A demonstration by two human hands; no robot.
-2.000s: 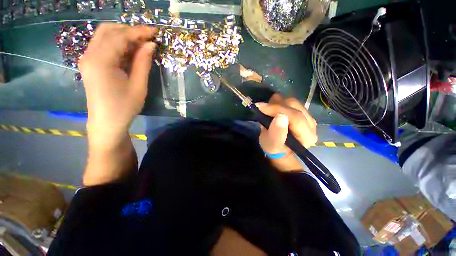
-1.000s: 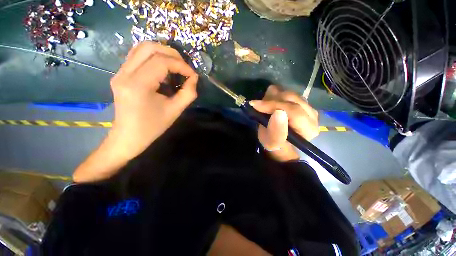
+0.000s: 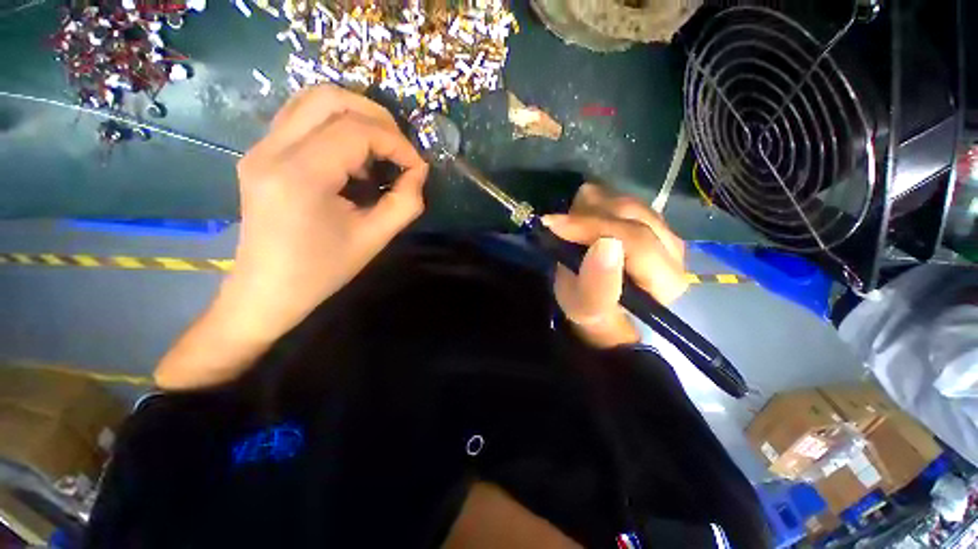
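Observation:
My right hand (image 3: 622, 257) is shut on the black handle of the soldering iron (image 3: 686, 341), whose metal barrel points up and left. My left hand (image 3: 322, 204) is left of the iron tip, thumb and forefinger pinched in a ring; anything between its fingertips is too small or hidden to tell. Thin solder wire (image 3: 129, 123) runs from the left and disappears at my left hand. A small clear disc (image 3: 447, 137) lies just above the tip, with small bright parts beside it. The white-and-gold component pile (image 3: 418, 48) is above the hands.
A dark red-black component pile (image 3: 113, 48) lies at upper left. The round tan tub (image 3: 617, 21) is cut off at the top. A brown scrap (image 3: 533, 116) lies right of the pile. The black fan with wire grille (image 3: 764, 139) stands right. A person's grey sleeve (image 3: 922, 343) shows at far right.
My left hand has moved right and down from beside the piles to the iron tip, its fingertips now pinched there. The view has shifted, so the piles and tub sit higher. The right hand keeps its hold.

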